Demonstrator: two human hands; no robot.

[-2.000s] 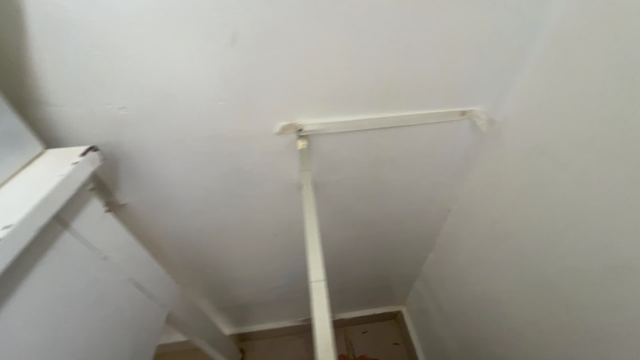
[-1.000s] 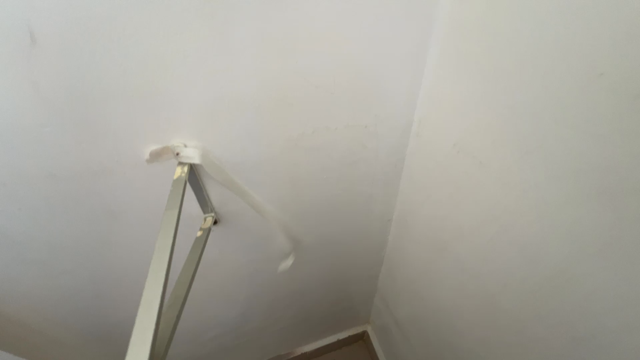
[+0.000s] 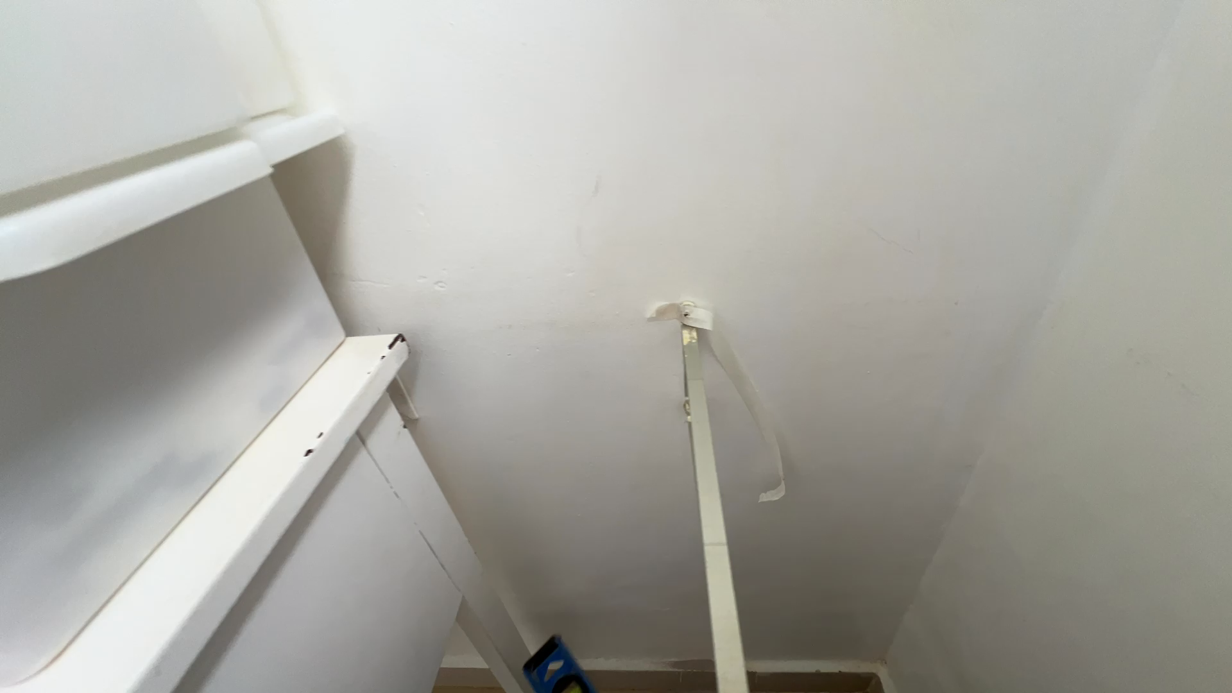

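Note:
Neither my left hand nor my right hand is in view, so what they hold cannot be seen. A pale metal bracket [image 3: 714, 539] juts out from the white wall. A strip of whitish tape [image 3: 751, 399] is stuck at the bracket's wall end and hangs down to its right, its lower end curled. At the bottom edge, left of the bracket, shows the end of a blue tool [image 3: 558, 664], probably a spirit level; the rest of it is cut off.
On the left stands a white cabinet or shelf unit with a chipped ledge [image 3: 279, 423] and a rounded white edge [image 3: 135, 197] above it. A second wall [image 3: 1107, 433] meets the first at the right. Brownish flooring [image 3: 664, 681] shows at the bottom.
The tape ran nearly level from the bracket to the wall corner; its right end has come loose and now hangs down. The blue tool has come into view.

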